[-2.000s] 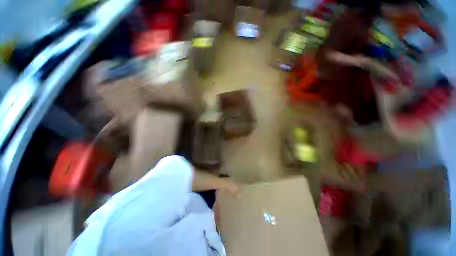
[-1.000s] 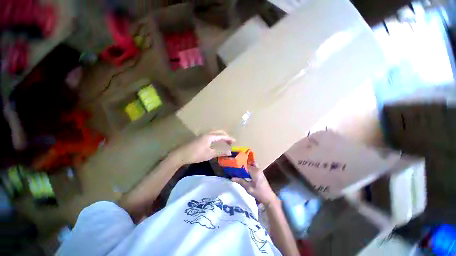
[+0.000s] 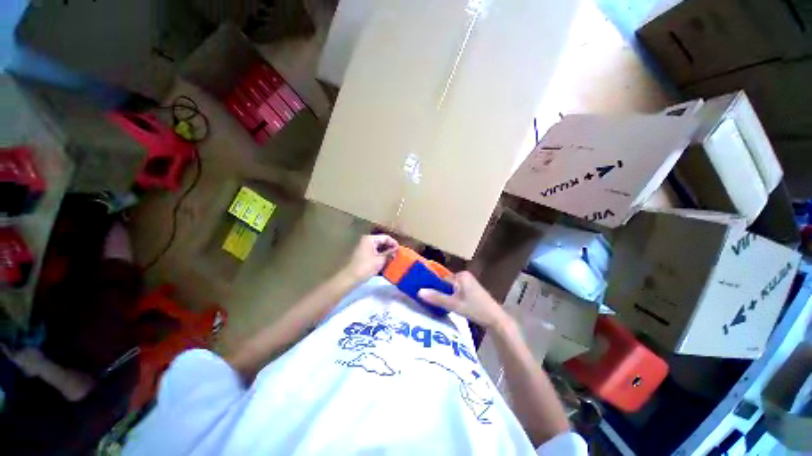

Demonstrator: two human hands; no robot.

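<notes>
An orange and blue tape dispenser (image 3: 422, 278) is in front of my white shirt. My right hand (image 3: 465, 301) holds it, fingers over the blue part. My left hand (image 3: 372, 256) has its thumb and fingertips pinched together at the dispenser's orange left end; whether tape is between them cannot be told. A large tan carton (image 3: 392, 134) lies just beyond my hands, with a shiny tape strip along its top seam and a small shiny patch on it.
Printed cartons (image 3: 739, 289) stand at right, near an orange-red stool (image 3: 619, 363) and a white plastic bag (image 3: 570, 258). At left are yellow boxes (image 3: 252, 209), red boxes (image 3: 263, 100), a red stool (image 3: 160, 151), a looping cable and part of another person (image 3: 53, 374).
Since one second ago the view has turned, and the large carton now points straight ahead. My left fingers have closed in on the dispenser. Two seconds ago one hand was at a carton's edge.
</notes>
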